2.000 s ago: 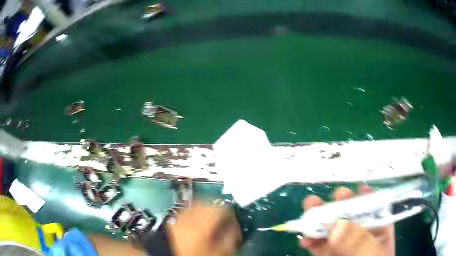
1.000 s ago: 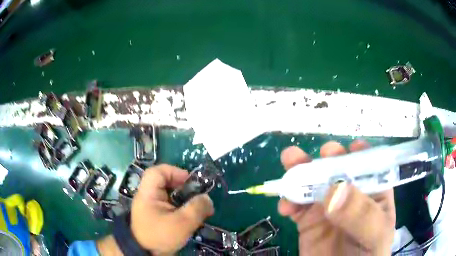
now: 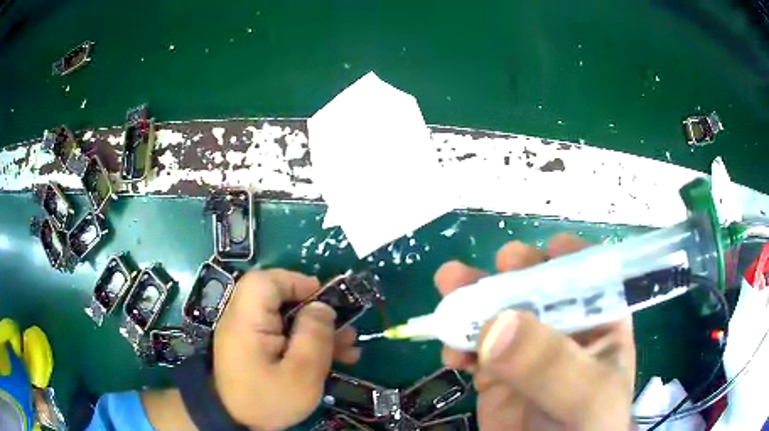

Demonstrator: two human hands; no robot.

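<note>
My left hand point(image 3: 274, 349) pinches a small dark electronic housing point(image 3: 341, 299) with a metallic rim, tilted, its connector end pointing right. My right hand point(image 3: 540, 370) holds a translucent-white dispensing syringe point(image 3: 556, 290) like a thick pen, thumb along the barrel. Its yellow-green needle point(image 3: 396, 332) points left, and the pale tip is close to my left fingers, just below the housing. I cannot tell if the tip touches anything. A green cap point(image 3: 704, 236) sits at the syringe's rear. My left hand hides part of the housing.
Several housings point(image 3: 145, 299) lie at left; others lie below, near my hands. A chipped white strip point(image 3: 540, 168) crosses the green surface, with a white sheet point(image 3: 375, 164) over it. Tubes, white wipes point(image 3: 662, 400) and red edges are at right. A yellow-and-blue object point(image 3: 34, 358) is at lower left.
The syringe has moved left and its tip is now closer to the housing in my left hand. The view has shifted slightly. A small red light now shows at right, by the cable.
</note>
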